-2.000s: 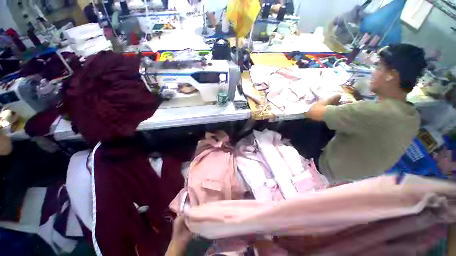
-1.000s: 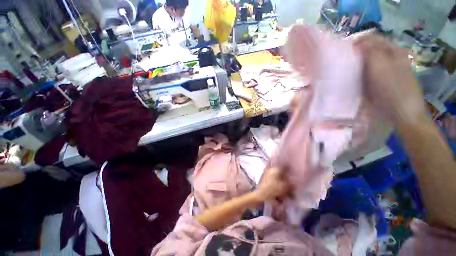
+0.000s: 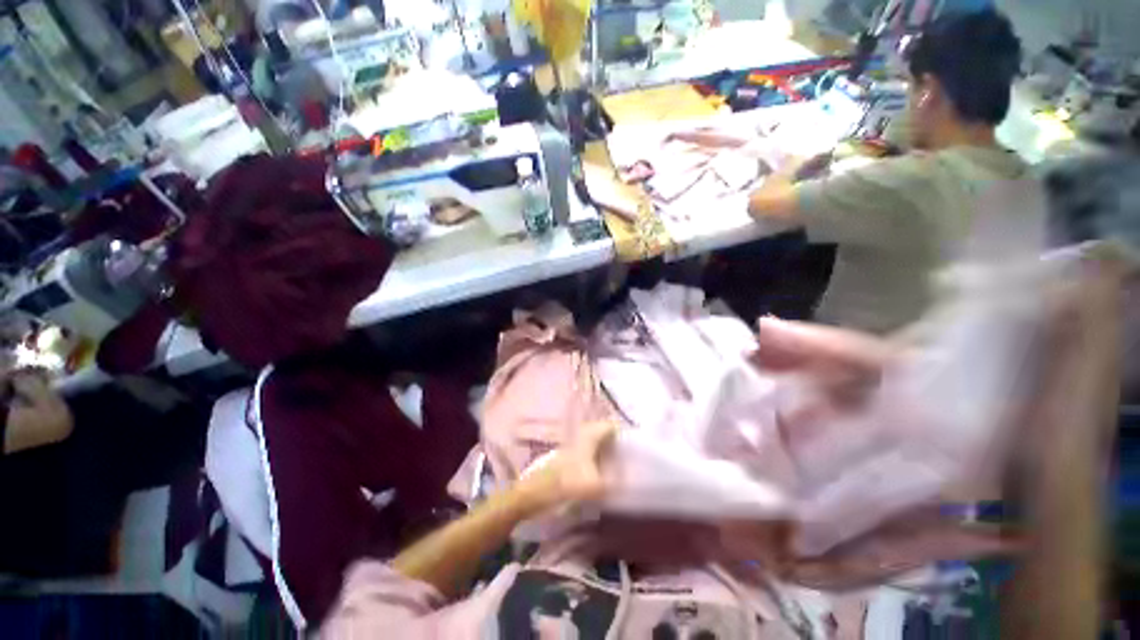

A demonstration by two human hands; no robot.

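Observation:
A large pink garment piece is stretched across the lower right, blurred by motion. My left hand is closed on its left end, just in front of the salmon-pink bundle. My right hand is at the far right, heavily blurred; its fingers cannot be made out, and the cloth reaches up to it. The pale pink bundle lies beside the salmon one, partly hidden by the held cloth.
A maroon heap lies on the table at the left, with maroon panels draped below. A white sewing machine and clear bottle stand behind the bundles. A person sits at the right, reaching to pink pieces.
The pink piece was lifted high and bunched a second ago; it is now lower and spread sideways. My left hand has moved left, my right hand farther right and down.

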